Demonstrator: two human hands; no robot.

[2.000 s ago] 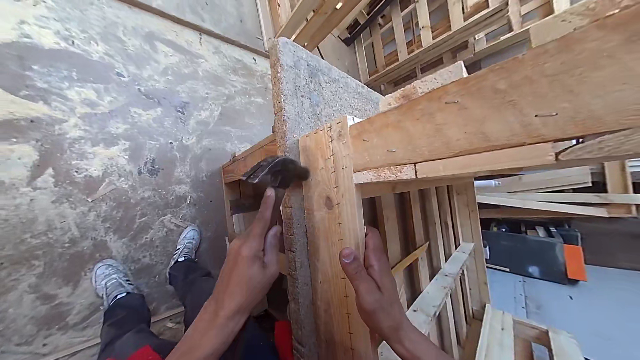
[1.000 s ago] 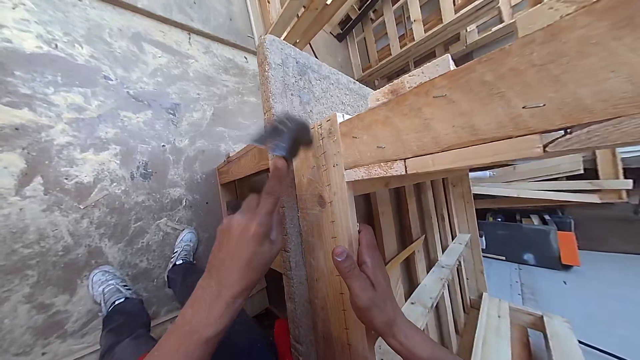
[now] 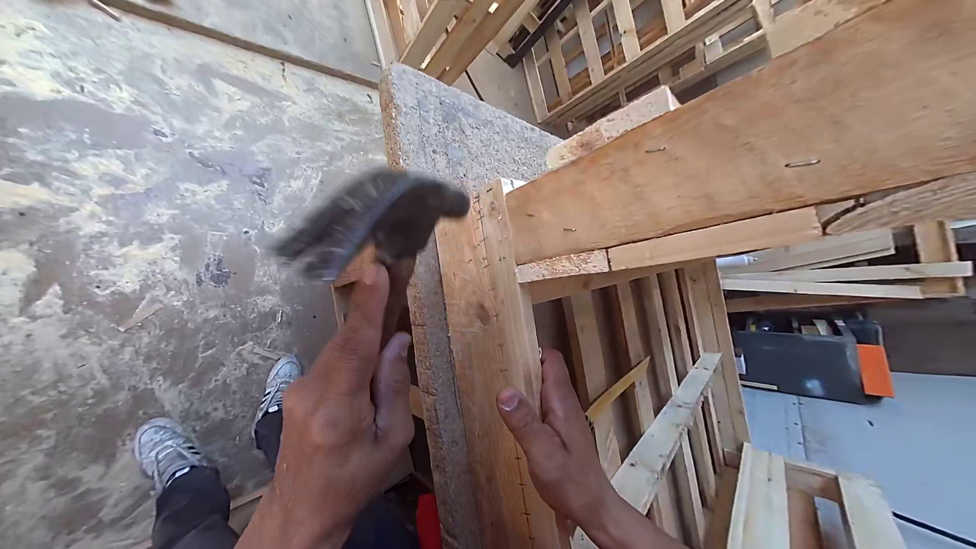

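Note:
My left hand (image 3: 339,412) grips a claw hammer (image 3: 396,217) by its handle, index finger stretched along it toward the head. The hammer head is raised and blurred, just left of the upper end of a wooden board (image 3: 480,335) that has a row of staples or small nails along it. My right hand (image 3: 560,446) rests around the right edge of this board, thumb on its face and fingers partly hidden behind. A wide wooden plank (image 3: 732,137) with a few staples meets the board's upper end. Under and beside the board lies a rough slab (image 3: 465,130).
Slatted wooden frames (image 3: 648,328) stand below the plank at right. A dark toolbox (image 3: 801,362) with an orange part sits on the pale surface beyond. More slatted frames (image 3: 610,46) are at the top. My shoes (image 3: 164,450) stand on the stained floor (image 3: 152,229) at left.
The hammer, near the board's left edge in both earlier frames, now appears higher and larger, its head swung up toward the camera. My right hand has stayed on the board's edge.

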